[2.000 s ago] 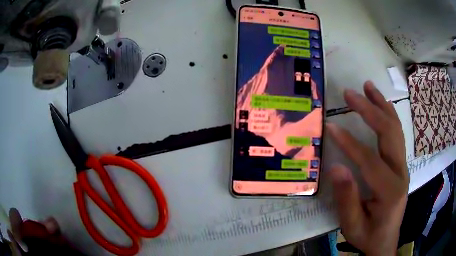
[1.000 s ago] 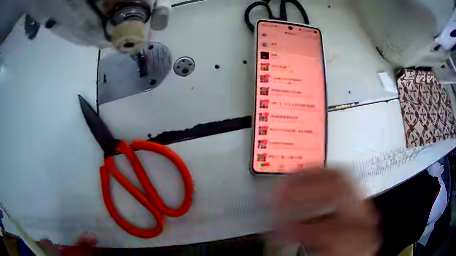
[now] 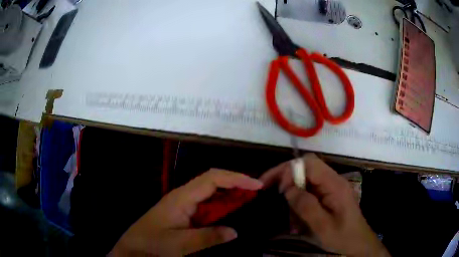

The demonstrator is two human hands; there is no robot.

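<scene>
My left hand (image 3: 173,216) is at the lower middle, its fingers and thumb around a red rib band (image 3: 224,205) that edges a dark garment (image 3: 259,223). My right hand (image 3: 322,201) is just to its right, holding a small tool with a cream-white handle (image 3: 299,173) and a thin metal point directed up towards the table edge. The fingertips of both hands nearly meet. Whether the right fingers also pinch cloth, I cannot tell. Scissors with orange-red loops (image 3: 313,93) lie on the white table (image 3: 166,55). The phone (image 3: 416,75), screen lit pink, lies at the right.
A black slab (image 3: 59,37) lies at the far left. Black-handled scissors (image 3: 408,12) lie behind the phone. The grey needle plate (image 3: 314,10) is at the top. A printed scale (image 3: 201,106) runs along the front edge. A blue basket (image 3: 54,173) is below left.
The view has swung left and down. The right hand has left the phone and holds the cream-handled tool. The left hand has come fully into view with the red band. The phone screen changed from chat to list.
</scene>
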